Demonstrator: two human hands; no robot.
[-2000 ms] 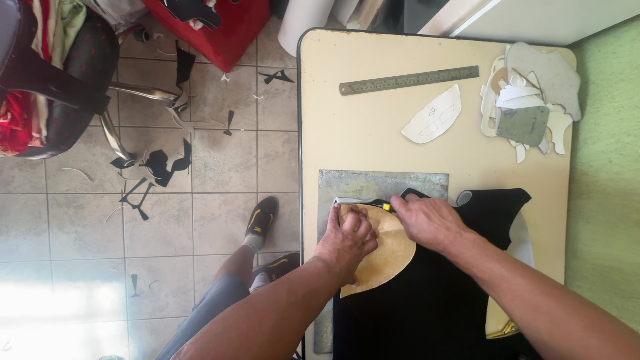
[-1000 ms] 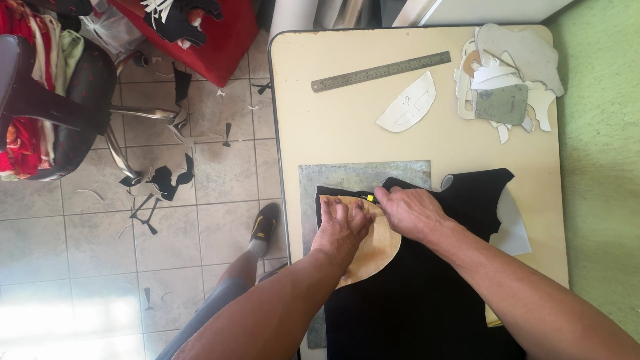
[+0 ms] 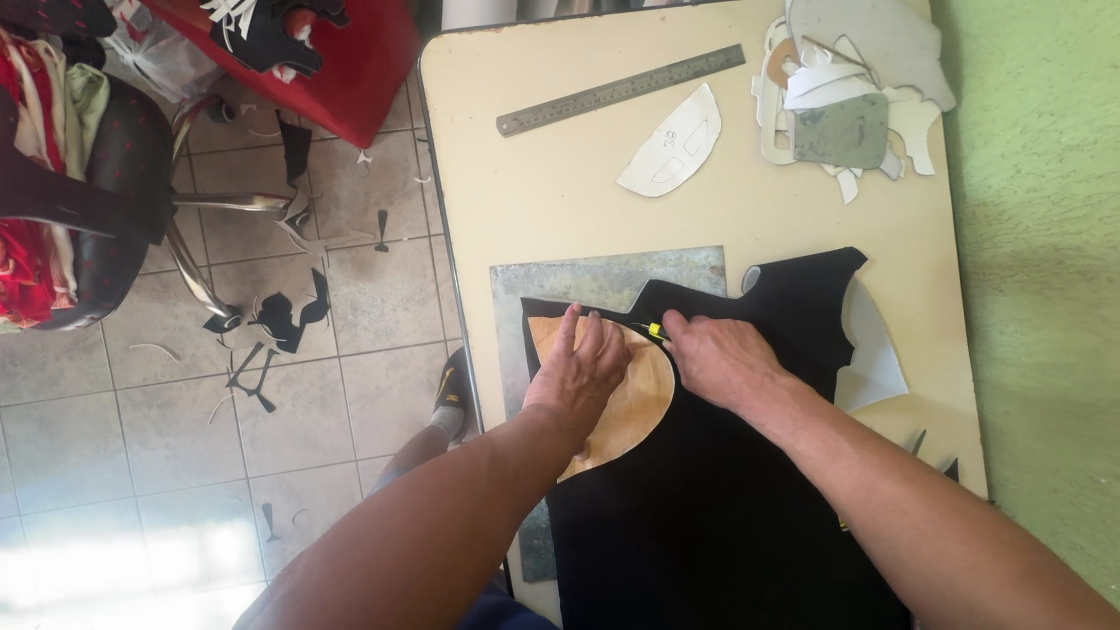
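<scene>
My left hand [image 3: 582, 372] presses with spread fingers on a tan half-round pattern piece [image 3: 643, 398], which lies on black sheet material [image 3: 700, 525] with a pale underside. Closed around a small yellow cutting tool [image 3: 656, 331], my right hand [image 3: 722, 354] rests at the pattern's upper right edge. The tool's thin tip points left, along the curved edge; most of its handle is hidden in the fist. Beneath the black material, a grey metal-looking plate [image 3: 604, 273] shows at the top and left.
On the cream table [image 3: 542, 201] lie a steel ruler [image 3: 621, 89], a white half-round pattern [image 3: 674, 144] and a pile of pattern pieces [image 3: 840, 122]. A pale piece [image 3: 871, 350] sits under the black material's right side. Left are a chair [image 3: 114, 192], a red object [image 3: 367, 70] and floor scraps [image 3: 280, 324].
The black material at the pattern's top left corner lies flat, where a pale edge showed two seconds ago. My left hand stays on the pattern. The view has shifted somewhat.
</scene>
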